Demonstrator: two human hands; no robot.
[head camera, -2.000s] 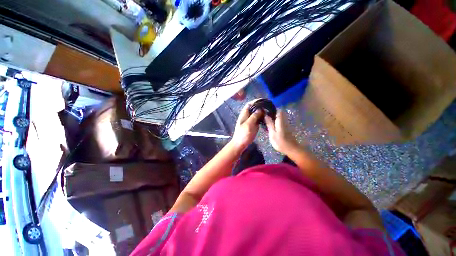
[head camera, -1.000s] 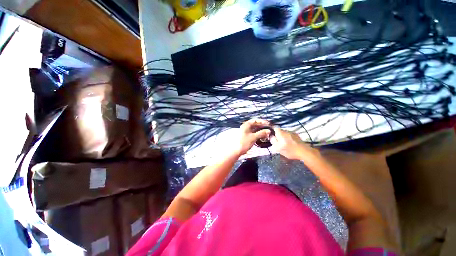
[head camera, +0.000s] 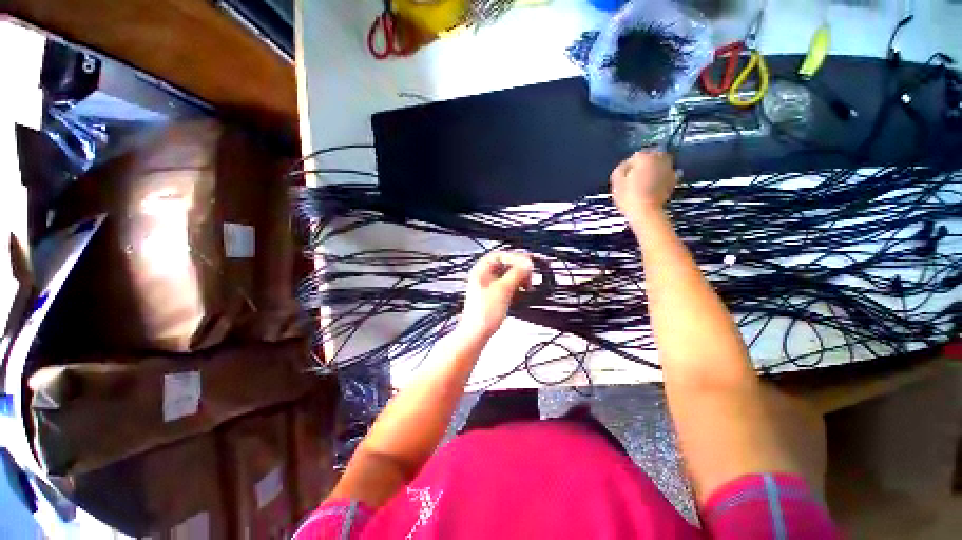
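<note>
Many black cables lie in long loose rows across the white table. My left hand is above them, left of centre, with its fingers closed on a small black coiled cable bundle. The bundle partly blends into the cables behind it. My right hand is over the black mat, just below a clear tub of short dark ties. Its fingers are bunched. A thin dark line shows by the fingertips, and whether they hold it is unclear.
Red-handled scissors, a yellow-handled pair and a slim yellow tool lie right of the tub. Another red handle is at the back left. Brown cartons are stacked left. An open carton is low right.
The view has turned further over the table. My right hand has left the coiled bundle and moved forward to near the tub. My left hand keeps the bundle, now over the cables.
</note>
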